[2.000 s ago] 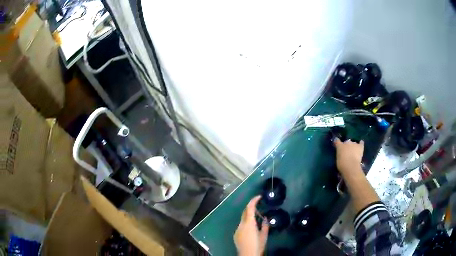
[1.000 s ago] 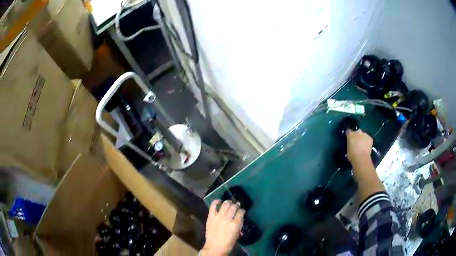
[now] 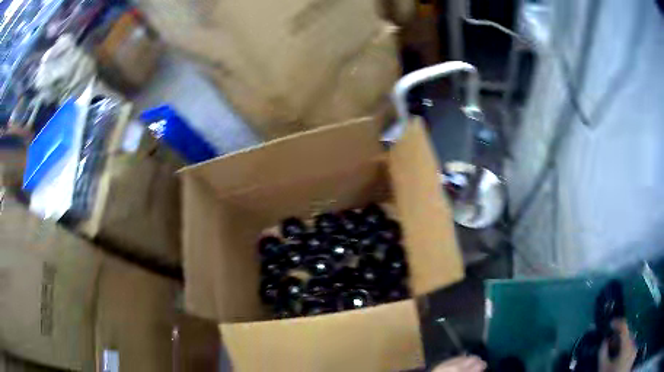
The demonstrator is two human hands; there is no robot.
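Note:
My left hand (image 3: 460, 364) is at the bottom edge, mostly cut off and blurred; what it holds is hidden. A thin silver line (image 3: 451, 333) rises just above it. My right hand (image 3: 619, 350) is low at the right over the green bench top (image 3: 520, 312), against dark parts; blur hides whether it grips one. A black round part (image 3: 610, 301) lies just above the right hand, and more dark parts (image 3: 582, 350) lie left of it. An open brown carton (image 3: 320, 341) stands in the middle with many glossy black round parts (image 3: 331, 265) inside.
Large brown cartons (image 3: 291, 65) stand behind and at left. A blue tray or box (image 3: 178, 133) and a blue-white stack (image 3: 54, 160) are at upper left. A white bent tube frame (image 3: 437, 69) and a round white object (image 3: 482, 197) stand right of the carton. A whitish sheet or wall (image 3: 619, 160) is at right.
The view has swung left, so the open carton is now central and the bench sits at lower right. My left hand now shows left of the bench's edge, near the carton.

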